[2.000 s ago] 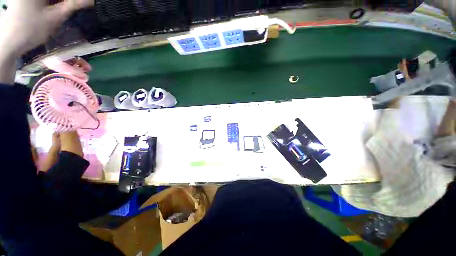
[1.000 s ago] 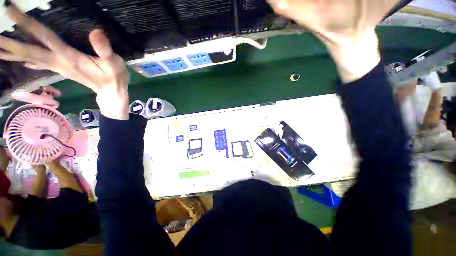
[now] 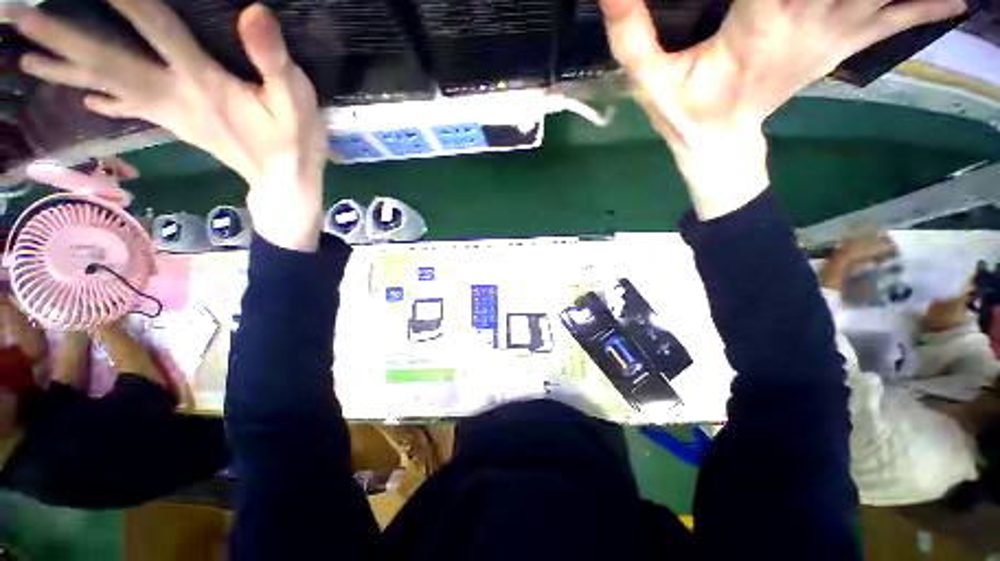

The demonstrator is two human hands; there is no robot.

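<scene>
My left hand (image 3: 225, 115) and my right hand (image 3: 724, 82) are raised at the top of the view, fingers spread. Both overlap a wide dark mass of closely ridged rows (image 3: 439, 44), perhaps stacked black cartons; whether they touch it cannot be told. Neither hand shows a hold on anything. A small pile of glossy black carton blanks (image 3: 631, 345) lies fanned on the right of the bench, with a blue-gold picture on top.
The white bench (image 3: 384, 400) has printed cardboard on it. Several grey-white wrapped products (image 3: 389, 219) stand on the green belt (image 3: 592, 164). A power strip (image 3: 439, 139) lies beyond. A pink fan (image 3: 77, 263) and a person's sleeve (image 3: 110, 444) are left; another person's hands (image 3: 861, 263) are right.
My hands came up in front of the dark rows; since a second ago my right hand has shifted slightly left. The view has shifted, and the pile of blanks remains on the bench.
</scene>
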